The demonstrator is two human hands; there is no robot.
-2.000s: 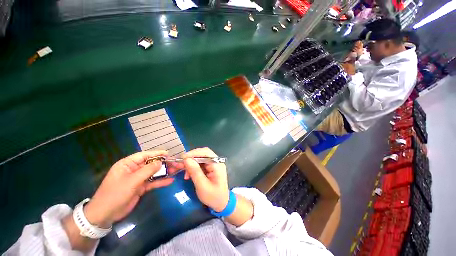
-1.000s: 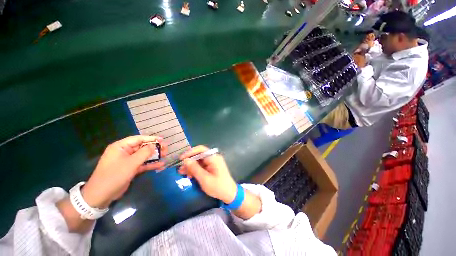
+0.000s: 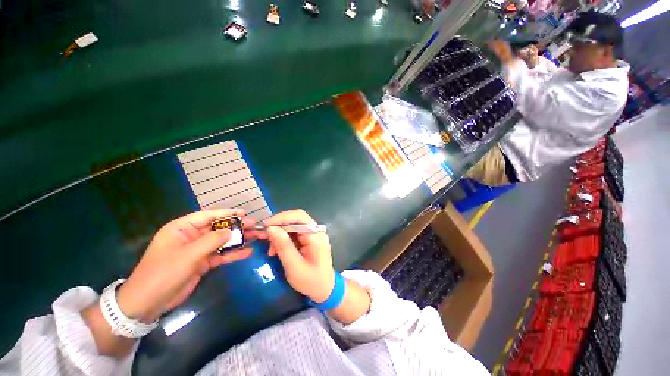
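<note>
My left hand (image 3: 175, 253) holds a small black-edged electronic module (image 3: 233, 233) with a white face and gold parts between thumb and fingers. My right hand (image 3: 301, 253) grips a slim silver pen-shaped hand tool (image 3: 303, 228), its tip pointing left at the module's right edge. Whether the tip touches the module cannot be told. A beige die-cut adhesive sheet (image 3: 222, 176) with dark crosswise lines lies on a blue liner (image 3: 257, 283) just beyond and below my hands.
Several modules (image 3: 236, 30) lie on the green conveyor belt (image 3: 147, 73). An orange film sheet (image 3: 371, 132), clear bag (image 3: 411, 121) and black tray (image 3: 470, 95) are at right, with a person (image 3: 566, 110) beyond. An open cardboard box (image 3: 481, 283) and red crates (image 3: 566, 294) stand lower right.
The tool has moved from over the beige sheet back up to the module. The module is turned to show more gold parts. The other person's arm has risen over the tray.
</note>
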